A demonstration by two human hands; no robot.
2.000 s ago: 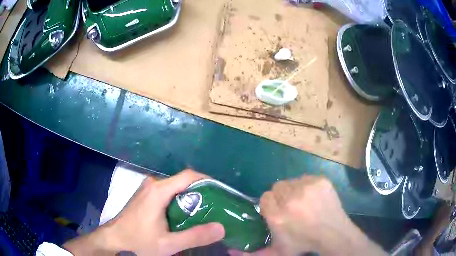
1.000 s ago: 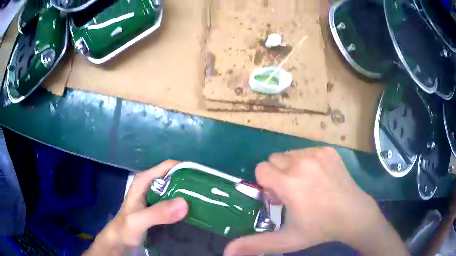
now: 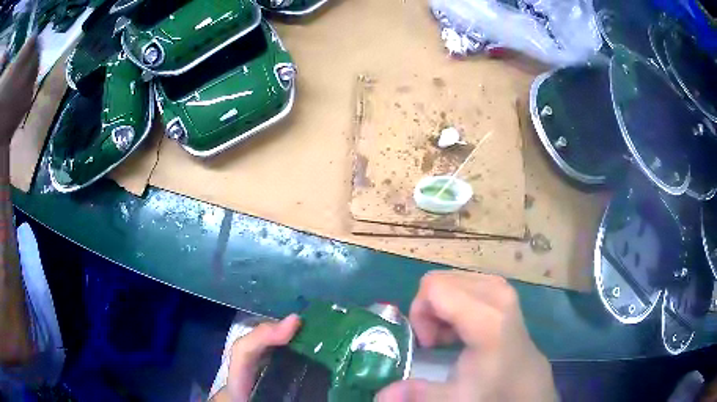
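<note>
A glossy green car body shell (image 3: 334, 341) is held over the near bench edge, tilted, with its silver rim toward the right and a round chrome lamp facing up. A small red and chrome lamp piece (image 3: 387, 311) shows at its upper edge. My left hand (image 3: 255, 357) grips the shell's left side, partly cut off below. My right hand (image 3: 479, 338) is at the shell's right side, fingers curled against the rim; its fingertips are partly hidden. A white glue dish (image 3: 443, 194) with pale green contents holds a thin wooden glue stick (image 3: 469, 159).
The dish and a small white lump (image 3: 449, 137) sit on a stained cardboard pad (image 3: 393, 169). Green shells (image 3: 228, 110) are piled at left, more shells (image 3: 578, 118) lie inside-up at right. A clear plastic bag (image 3: 534, 27) lies at the back. Another person's arm (image 3: 16, 204) shows at far left.
The shell has been turned in my hands, bringing a round chrome lamp up near its right side. The view has shifted, showing more of the bench's back and the plastic bag.
</note>
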